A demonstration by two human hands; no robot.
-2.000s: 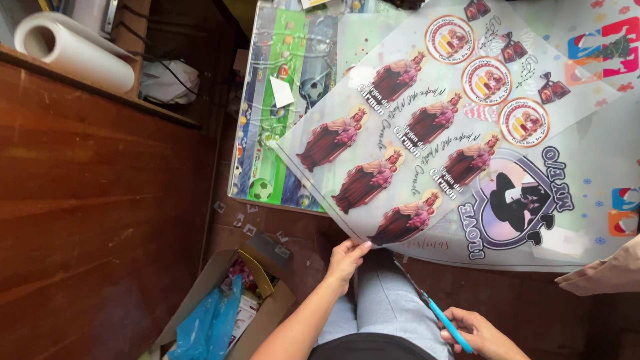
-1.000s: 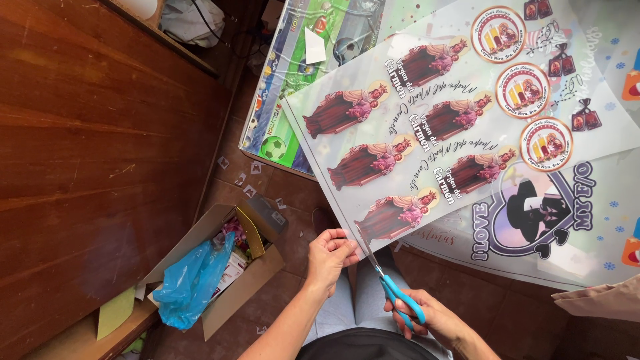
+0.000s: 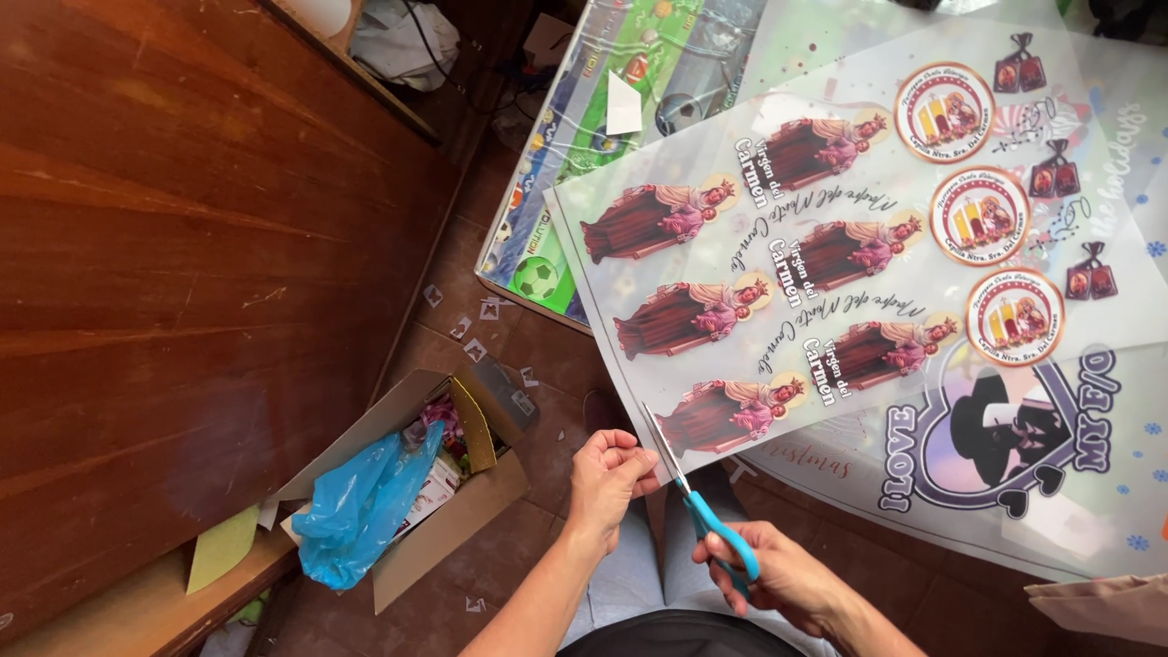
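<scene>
A translucent printed film sheet [image 3: 675,274] bears several robed figures, round emblems and lettering. Its near corner is pinched between the thumb and fingers of my left hand [image 3: 613,474]. My right hand [image 3: 762,566] holds teal-handled scissors [image 3: 707,520] by their loops. The scissor blades lie at the sheet's near edge, just right of my left fingertips, pointing away along the border beside the lowest figure. Whether the blades are closed on the film I cannot tell. Under the sheet lies another film with a heart-shaped print [image 3: 995,438].
A table with a sports-patterned cover [image 3: 557,246] carries the films and a white paper scrap [image 3: 624,103]. On the tiled floor, small paper scraps [image 3: 474,349] lie near a cardboard box [image 3: 456,538] holding a blue plastic bag [image 3: 365,511]. A wooden panel [image 3: 182,228] stands at left.
The scissors, earlier held away from the sheet with their tip near its edge, now have their blades over its corner. My left hand still pinches that corner. The view has shifted.
</scene>
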